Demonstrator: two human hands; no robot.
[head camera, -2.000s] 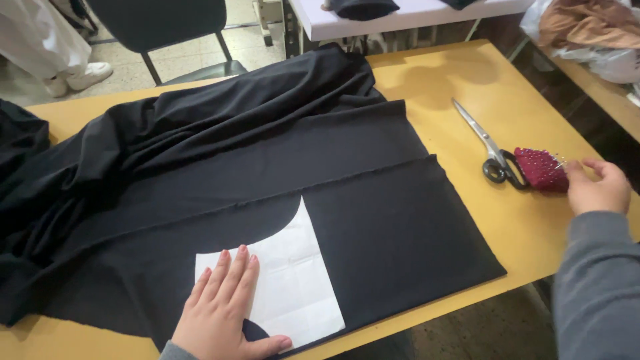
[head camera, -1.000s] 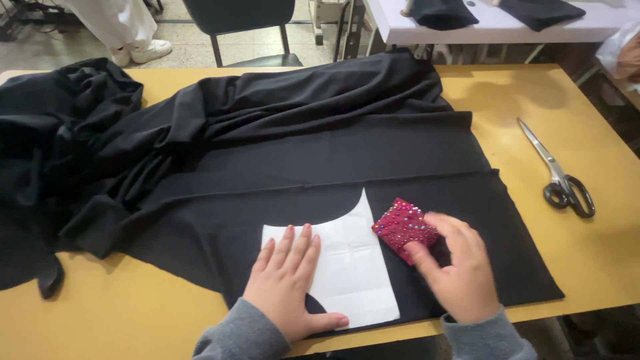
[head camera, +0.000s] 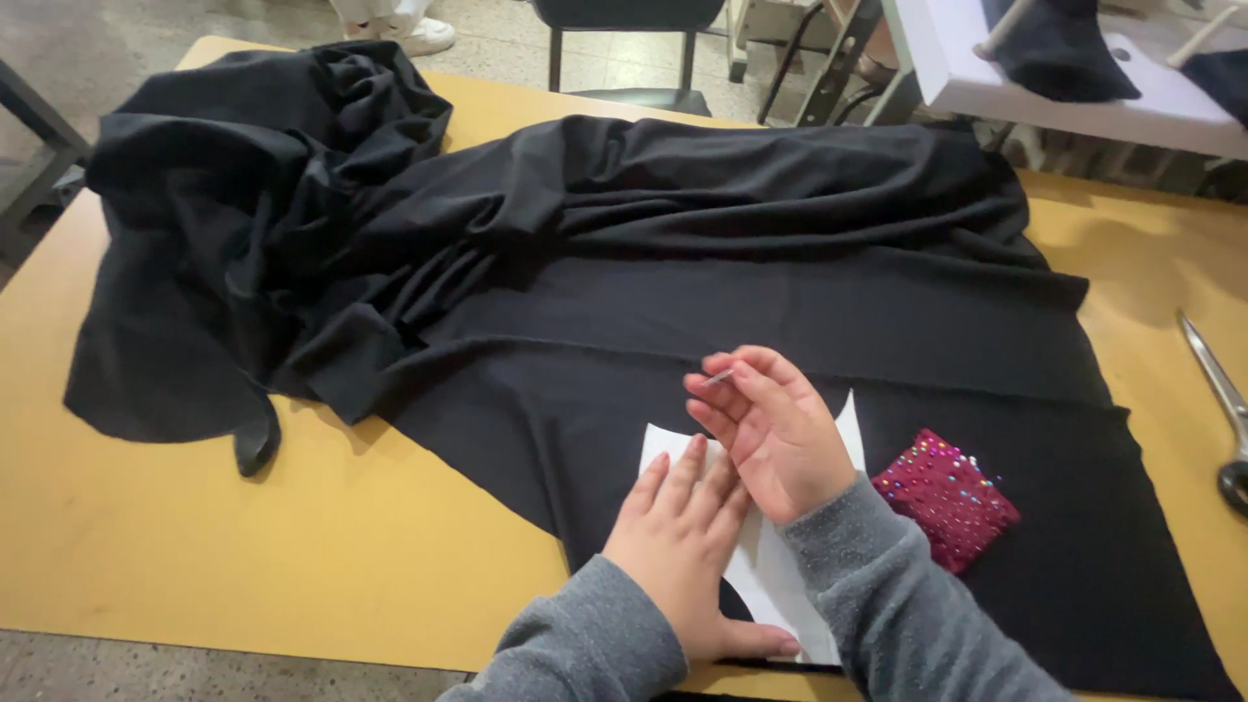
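Observation:
My left hand (head camera: 682, 546) lies flat with spread fingers on a white paper pattern piece (head camera: 780, 585), which rests on black fabric (head camera: 1024, 439). Just above it, my right hand (head camera: 775, 429) is raised over the paper's upper part, palm partly turned up, and pinches a thin pin (head camera: 719, 376) between thumb and finger. A dark red pincushion (head camera: 946, 502), full of pins with shiny heads, sits on the fabric right of the paper, beside my right sleeve. My right hand and forearm hide part of the paper.
The fabric spreads over a yellow table (head camera: 292, 546), bunched at the left. Metal scissors with black handles (head camera: 1214, 380) lie at the right edge. Beyond the table are a dark chair (head camera: 629, 15), a white work surface (head camera: 936, 58) bearing dark cloth, and a person's white shoe (head camera: 429, 37).
My right hand was at the pincushion by the scissors, then set it beside the paper; now it holds a pin over the paper. My left hand remains on the paper. The view has shifted left.

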